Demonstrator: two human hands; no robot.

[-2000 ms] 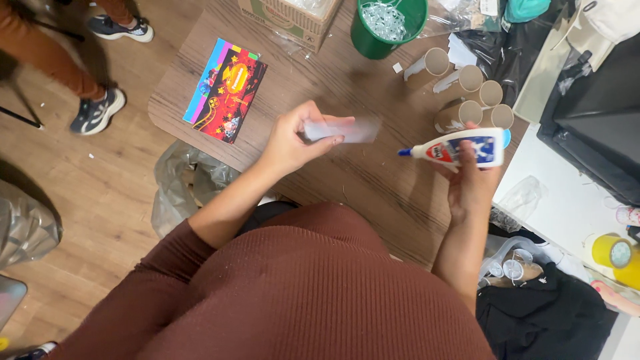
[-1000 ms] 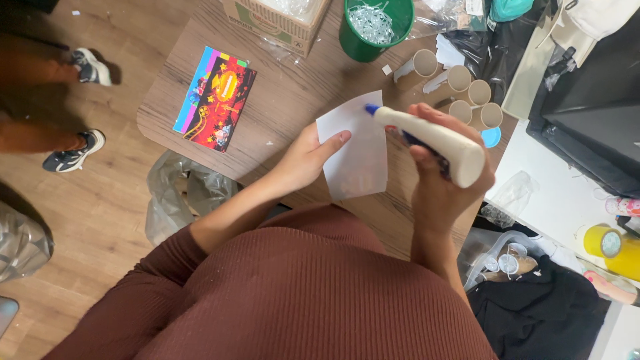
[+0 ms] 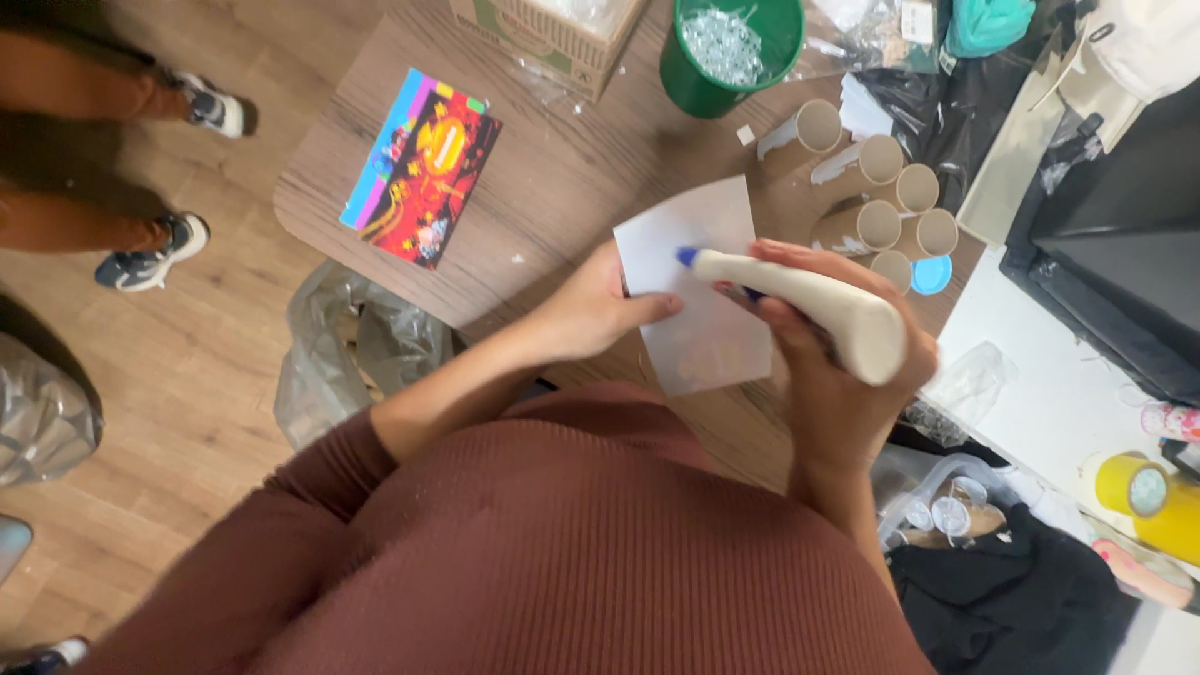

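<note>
My left hand [image 3: 600,305] grips the left edge of a white sheet of paper [image 3: 703,328], thumb on top. In my right hand [image 3: 834,375] is a white glue bottle [image 3: 844,309], tilted so that its blue nozzle points at the upper part of the sheet; whether the tip touches it I cannot tell. The hand hides most of the bottle's label. Beyond the right hand several cardboard tubes [image 3: 879,225] stand upright on the wooden table [image 3: 581,150]. Printed cards, blue and purple with red and black [image 3: 441,150], lie at the table's left.
A green bucket [image 3: 698,84] of clear plastic pieces and a cardboard box [image 3: 553,42] stand at the far edge. A blue disc [image 3: 931,275] lies by the tubes. Bags [image 3: 319,347] hang or stand left of the table. A person's legs and shoes [image 3: 159,253] are at far left.
Two seconds ago the glue bottle was held apart from the sheet, at its right. Now the sheet is turned face up towards me and the nozzle is over it.
</note>
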